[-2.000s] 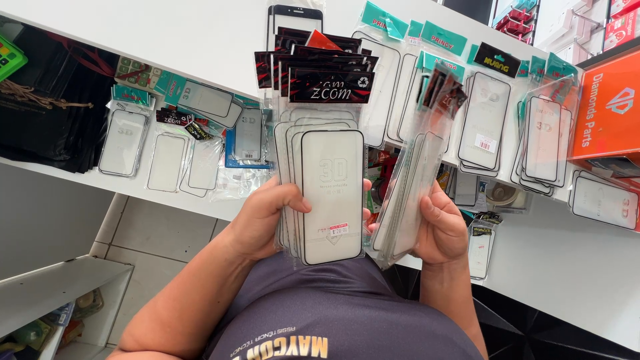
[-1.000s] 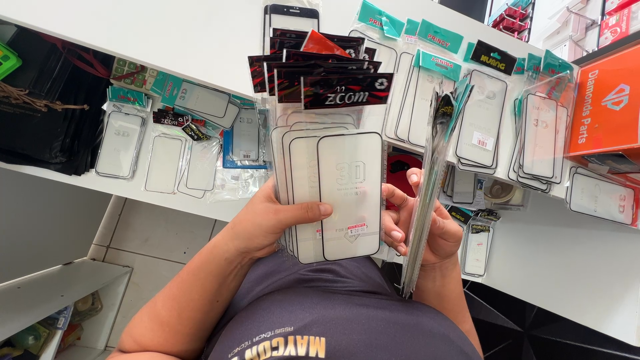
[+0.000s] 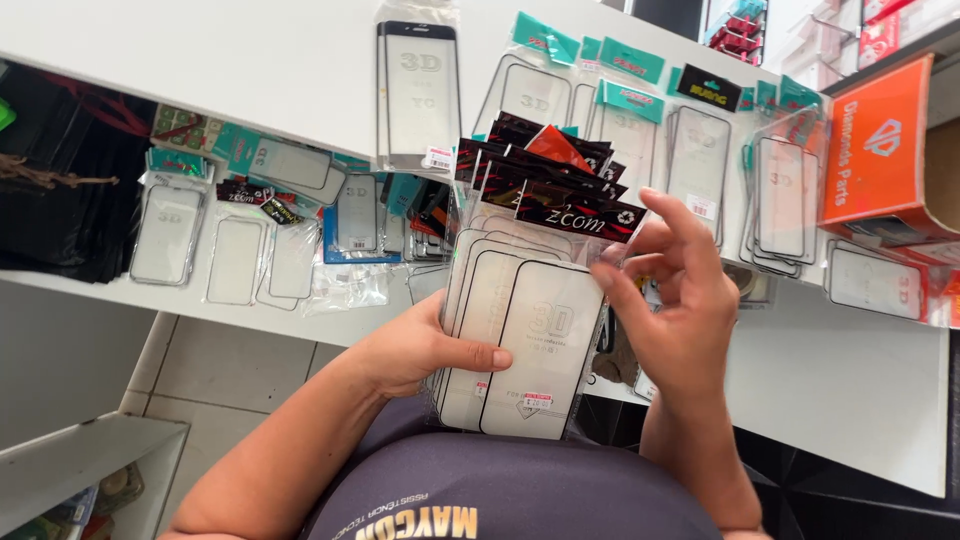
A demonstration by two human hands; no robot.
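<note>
My left hand grips a fanned bunch of bagged phone screen protectors, its thumb across their front. The clear bags have black and red header cards, with an orange piece showing among them. My right hand is raised at the bunch's right edge, thumb and fingers apart beside the front header card; it holds nothing that I can see. Past the bunch, more protectors with teal header cards lie on the white counter, one pack overlapping the others. Behind stands a black-framed protector pack.
An orange box stands at the right, near more bagged protectors. Further packs lie along a lower white surface at the left, beside a stack of black bags. An open white drawer or shelf is at the lower left.
The second bunch in my right hand a second ago is no longer in it. That hand has opened and moved to the header cards of the bunch in my left hand.
</note>
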